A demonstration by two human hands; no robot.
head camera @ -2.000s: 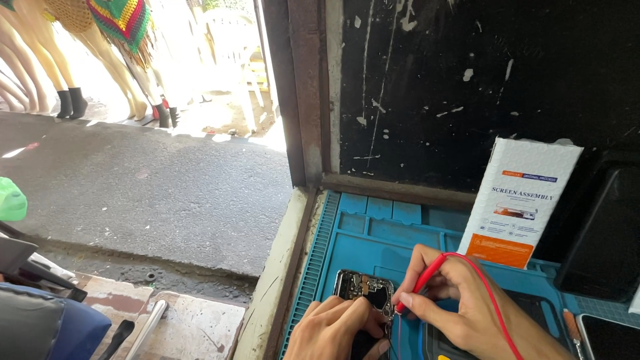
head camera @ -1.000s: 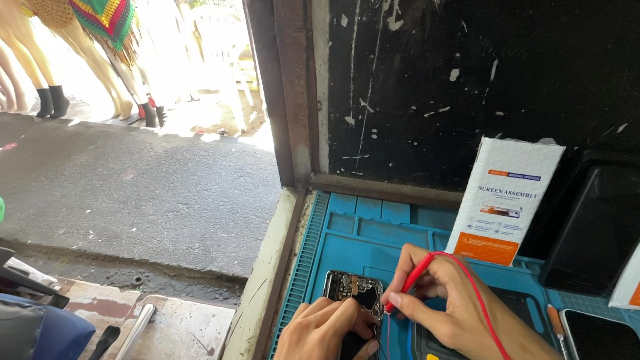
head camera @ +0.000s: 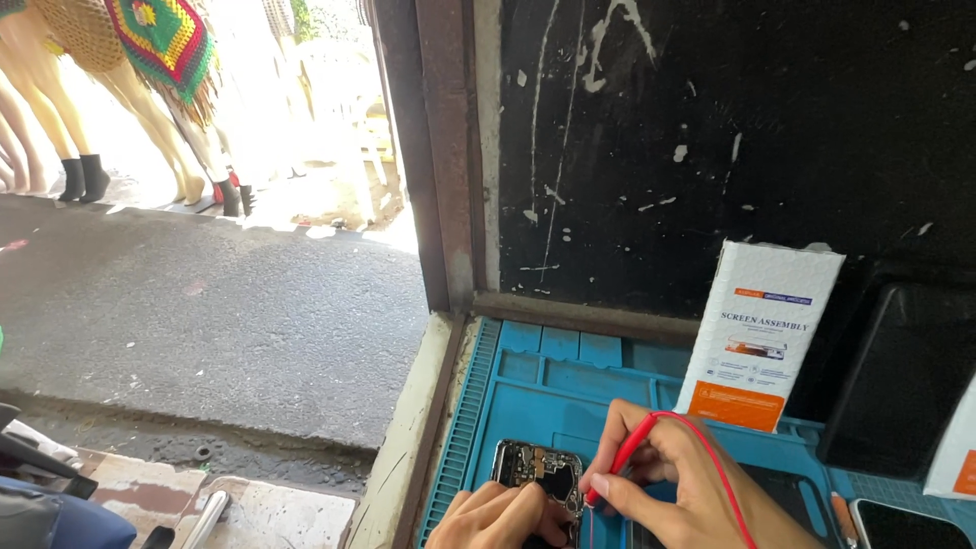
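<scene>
An opened smartphone (head camera: 540,462) with its circuit board bare lies on a blue silicone repair mat (head camera: 526,404). My left hand (head camera: 499,517) rests over the phone's lower part, fingers curled and touching it; whether it grips anything is hidden. My right hand (head camera: 663,484) pinches a red test probe (head camera: 631,447), its tip end down beside the phone's right edge. The probe's red cable loops over the back of that hand. A thin reddish wire runs down from near the tip. Partly under my right forearm is a dark device (head camera: 778,484).
A white screen assembly box (head camera: 762,335) leans upright behind my right hand. Beside it stands a dark panel (head camera: 877,381). Another smartphone (head camera: 907,526) lies at the lower right. A wooden frame (head camera: 450,152) borders the mat's left; mannequin legs (head camera: 145,130) stand outside.
Both hands stay at the phone in nearly the same pose, with the red probe held throughout.
</scene>
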